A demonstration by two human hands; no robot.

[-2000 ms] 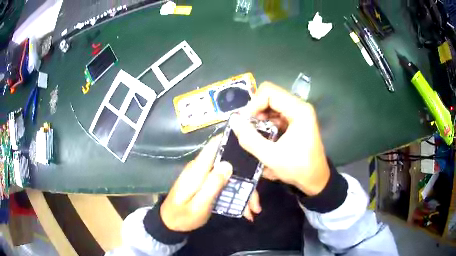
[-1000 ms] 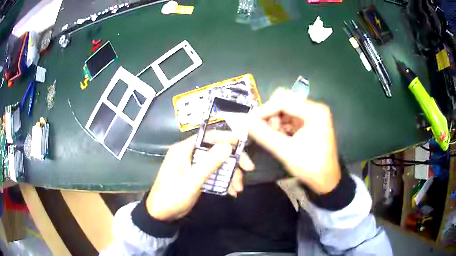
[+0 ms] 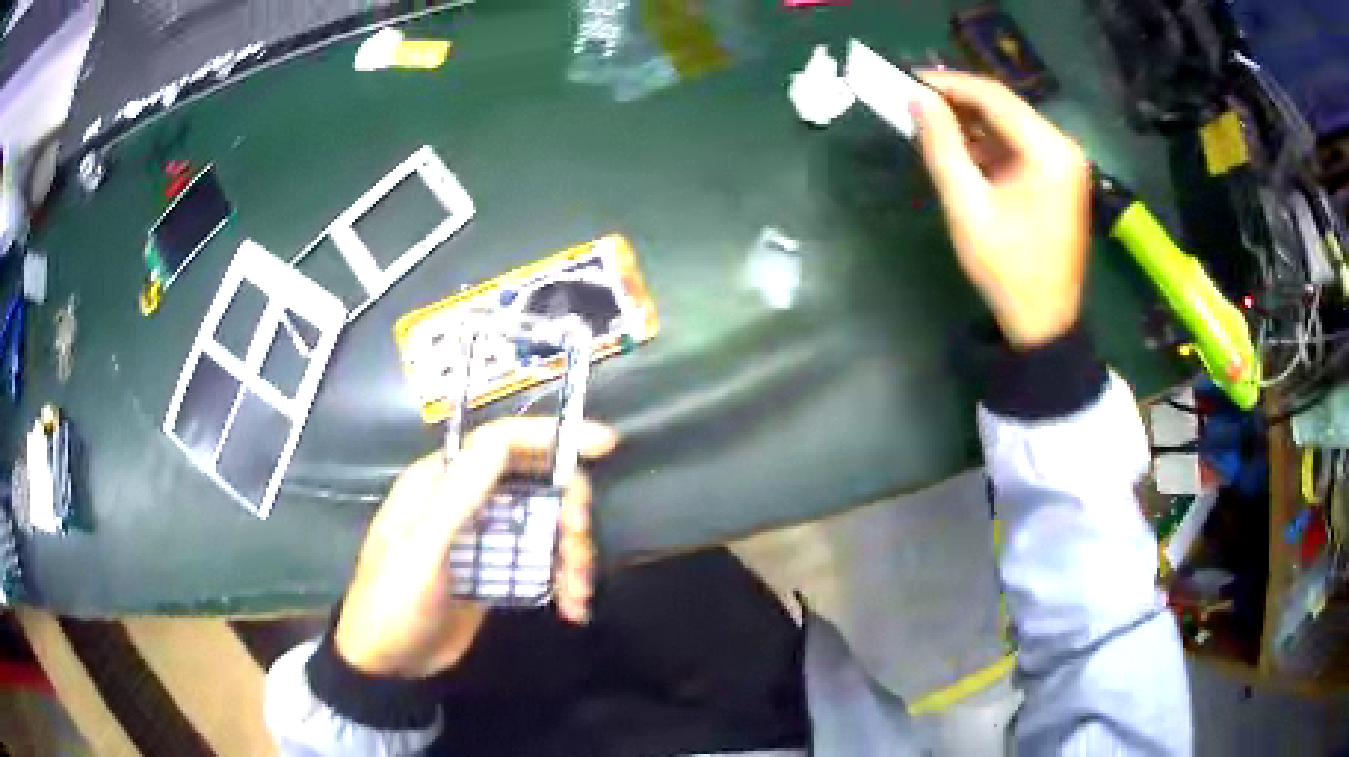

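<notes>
My left hand (image 3: pixel 422 533) holds a keypad phone front (image 3: pixel 506 547) by its sides, low in front of me. Its pale keys face up and its upper frame now shows as an open window. The orange phone housing (image 3: pixel 429 355) lies on the mat just behind it, partly covered by the frame's top. My right hand (image 3: pixel 1013 185) is raised at the right, its fingertips pinching a flat white rectangular piece (image 3: pixel 888 92) near a crumpled white scrap (image 3: pixel 818 89).
A four-pane white window frame sheet (image 3: pixel 264 377) and a narrow white frame (image 3: pixel 388 229) lie left, with a loose LCD (image 3: pixel 193 222) beyond. A small clear plastic piece (image 3: pixel 774 268) lies centre right. A yellow-green tool (image 3: pixel 1191 303) is at the right.
My right hand has moved away from the phone front to the upper right and now holds the white piece. The dark screen no longer shows in the phone front. The view has shifted right.
</notes>
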